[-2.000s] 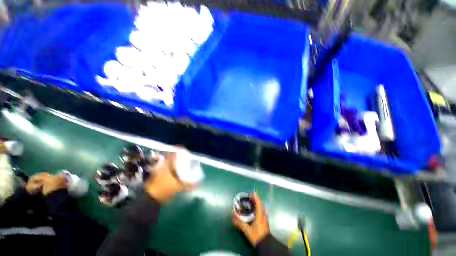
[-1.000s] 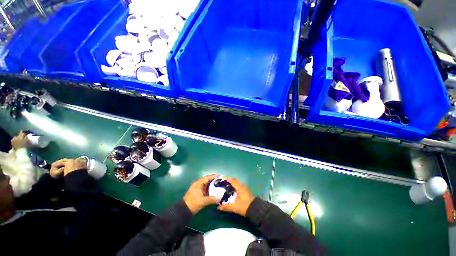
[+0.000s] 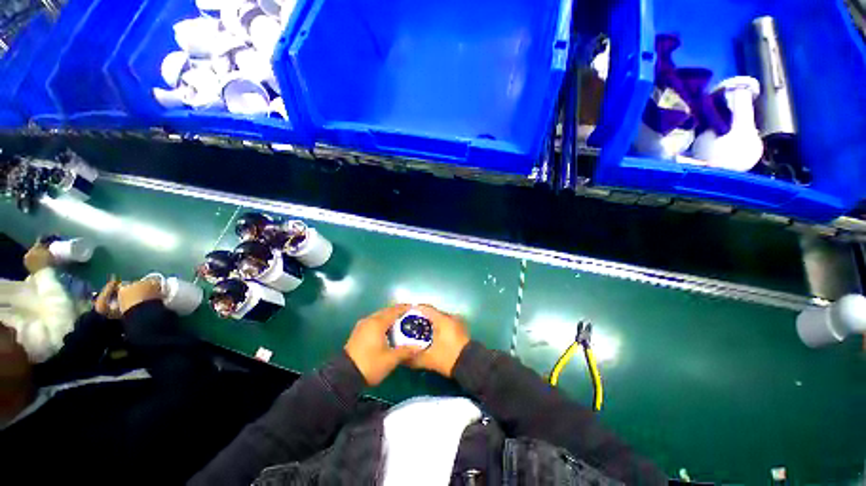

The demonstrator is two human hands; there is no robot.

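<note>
A white camera unit (image 3: 400, 334) with a black round face and shiny dots, facing up, is between my two hands at the middle of the bench's near side. My left hand (image 3: 373, 344) grips it from the left. My right hand (image 3: 444, 342) grips it from the right. The fingers and palms hide the unit's sides. Part-assembled white units (image 3: 310, 245) with dark heads and coppery insides stand grouped to the left of my hands.
Yellow-handled nippers (image 3: 585, 347) lie at right on the green bench (image 3: 456, 271). A white unit (image 3: 822, 326) stands far right. Blue bins (image 3: 427, 152) line the back; one holds white shells (image 3: 201, 38). Co-workers' hands (image 3: 141, 292) hold units at left.
Both hands stay around the unit, whose black face now shows round and upward, where white and dark patches showed before. The view has shifted, moving the bins up.
</note>
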